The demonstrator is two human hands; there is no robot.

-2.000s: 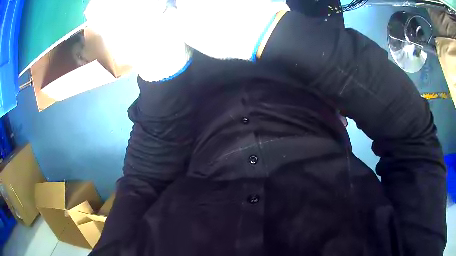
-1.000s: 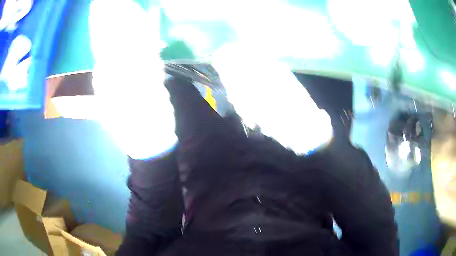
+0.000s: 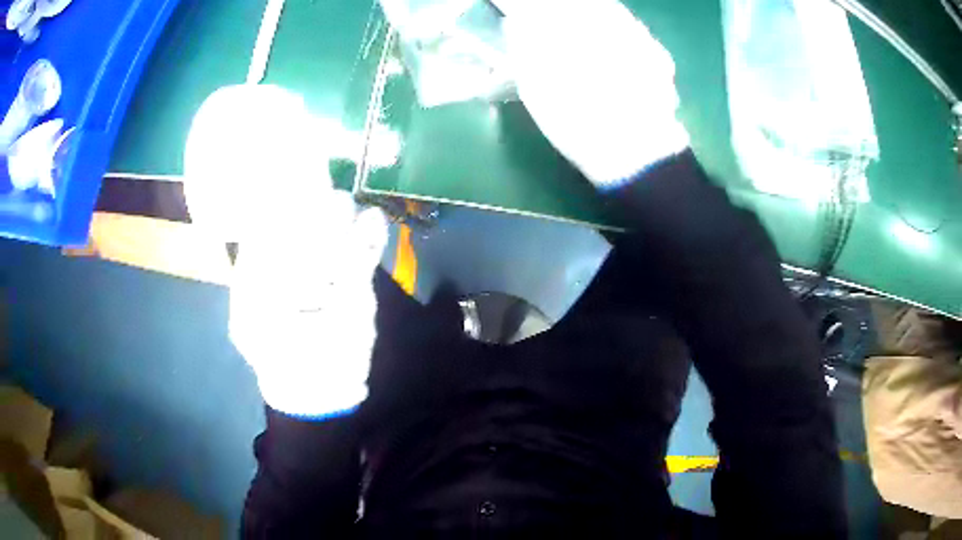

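Observation:
My left hand (image 3: 301, 306), in a glare-white glove with a blue cuff edge, is raised at the left, over the green bench's front edge. A smooth white shape (image 3: 243, 148) joins its upper end; glare hides whether this is a held part or the glove. A narrow white strip (image 3: 266, 42) shows just above that shape. My right hand (image 3: 601, 95), in a similar glove, is over the bench at top centre. A crumpled clear plastic bag (image 3: 454, 53) lies against its left side; glare hides its fingers and whether they grip the bag.
A blue bin (image 3: 111, 116) with white parts is at top left. Another clear bag (image 3: 796, 95) lies on the bench at right, with black strands (image 3: 839, 227) over the edge. Open cartons (image 3: 79, 490) stand lower left. Tan clothing of a person (image 3: 918, 432) shows at right.
The view has tilted up, showing more of the bench and blue bin. My hands have moved apart, the right one up over the bench. The blur of a second ago has lessened.

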